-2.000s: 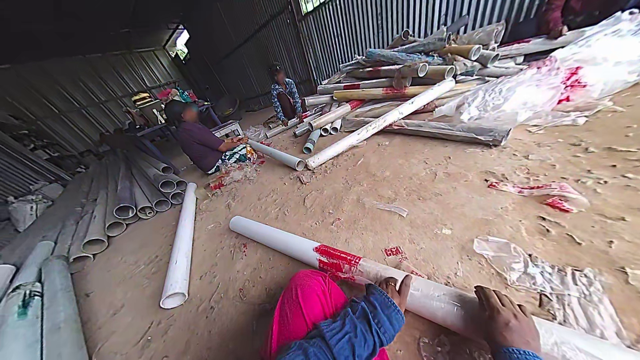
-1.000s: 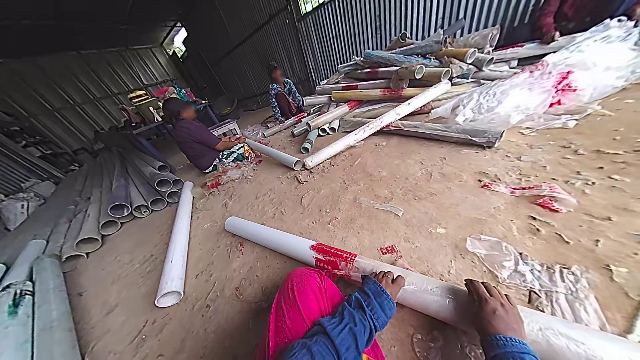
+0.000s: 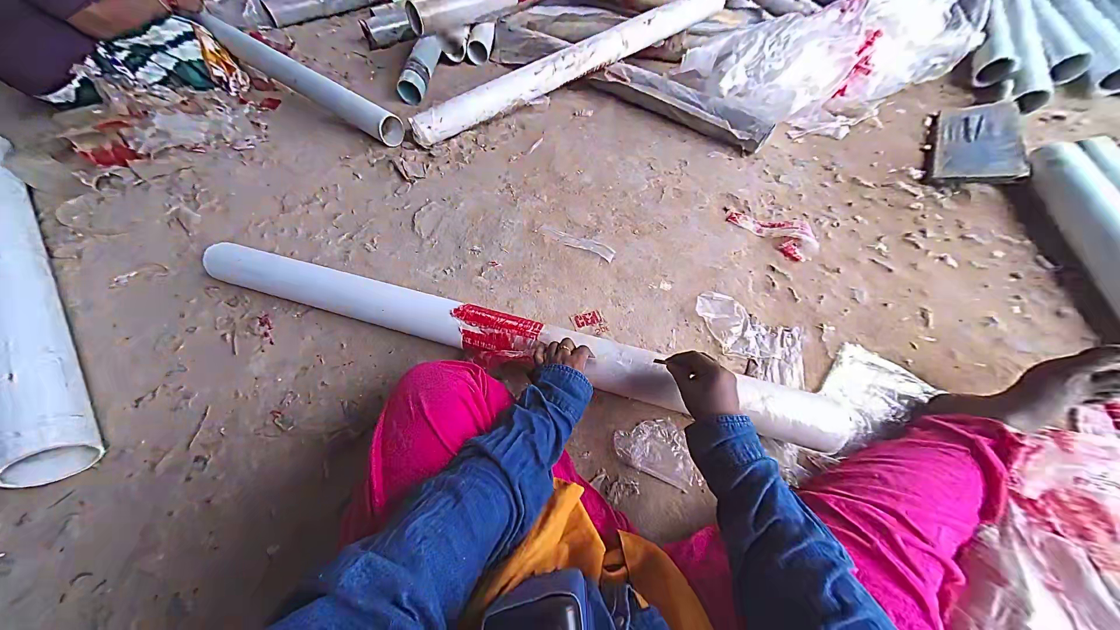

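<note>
A long white plastic pipe [image 3: 376, 299] lies slantwise on the dirt floor before my knees, partly wrapped in clear film with a red printed band [image 3: 499, 331]. My left hand [image 3: 563, 354] rests on the pipe just right of the red band, its fingers bent over the top. Above the pipe, farther right, is my right hand [image 3: 703, 383], its fingers closed on a small dark thin object that I cannot identify. Crumpled clear plastic film [image 3: 661, 451] lies below the pipe between my arms, and more film [image 3: 752, 337] lies beyond it.
Another white pipe [image 3: 39, 350] lies at the left. A person's patterned cloth [image 3: 153, 57] shows at the top left beside a grey pipe [image 3: 306, 79]. Piled pipes and plastic sheeting [image 3: 805, 66] lie ahead. More pipes [image 3: 1076, 201] and a dark flat block [image 3: 978, 143] are at the right.
The view has tilted down and turned right. My right hand, earlier laid on the pipe with its fingers spread, is now closed and raised over it. The left hand is still on the pipe.
</note>
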